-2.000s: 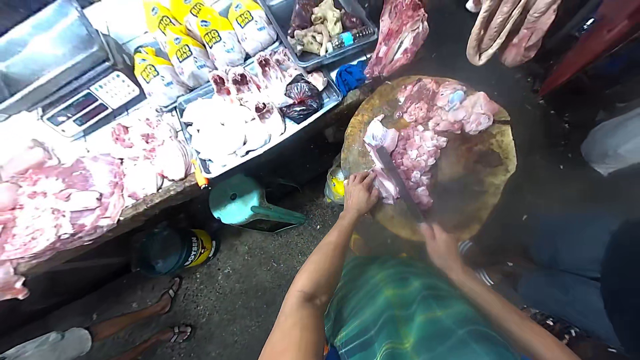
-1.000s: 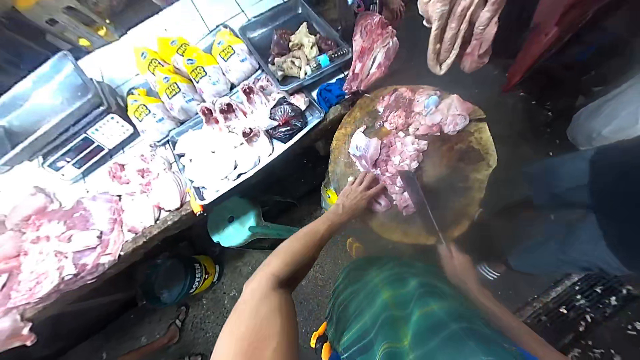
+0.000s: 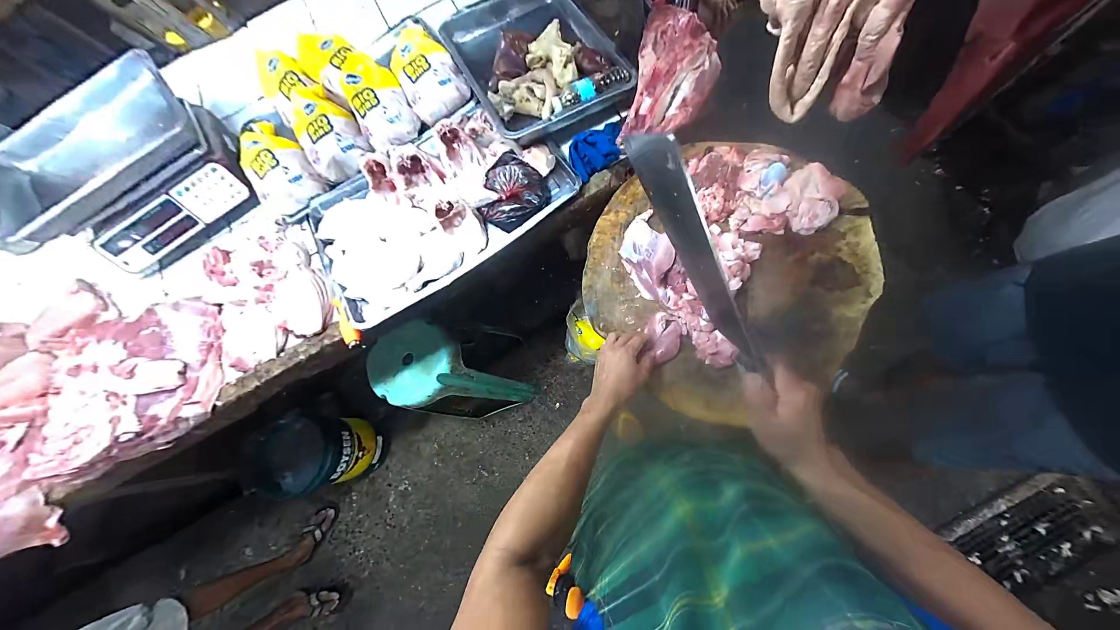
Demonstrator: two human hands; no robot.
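A round wooden chopping block (image 3: 840, 289) stands before me with chopped raw meat (image 3: 735, 254) heaped across its left and upper parts. My right hand (image 3: 783, 398) grips the handle of a cleaver (image 3: 691, 236); its broad blade is raised over the meat and points up and to the left. At the block's lower left edge, my left hand (image 3: 623, 363) touches a piece of raw meat (image 3: 663, 337), with the fingertips partly hidden. A paler piece with skin (image 3: 646, 254) lies left of the blade.
Left, a counter bears raw meat (image 3: 114, 376), a digital scale (image 3: 171, 219), a metal tray (image 3: 420, 306) of poultry and wrapped chickens (image 3: 350, 96). Meat hangs (image 3: 674, 70) beyond the block. A teal plastic stool (image 3: 420, 363) and a paint bucket (image 3: 315, 455) stand below; another person's legs (image 3: 1032, 359) are at right.
The cleaver was low at the meat with its blade near the block; now it is raised, its blade reaching past the block's upper left edge. My left hand has moved down, away from the pale piece.
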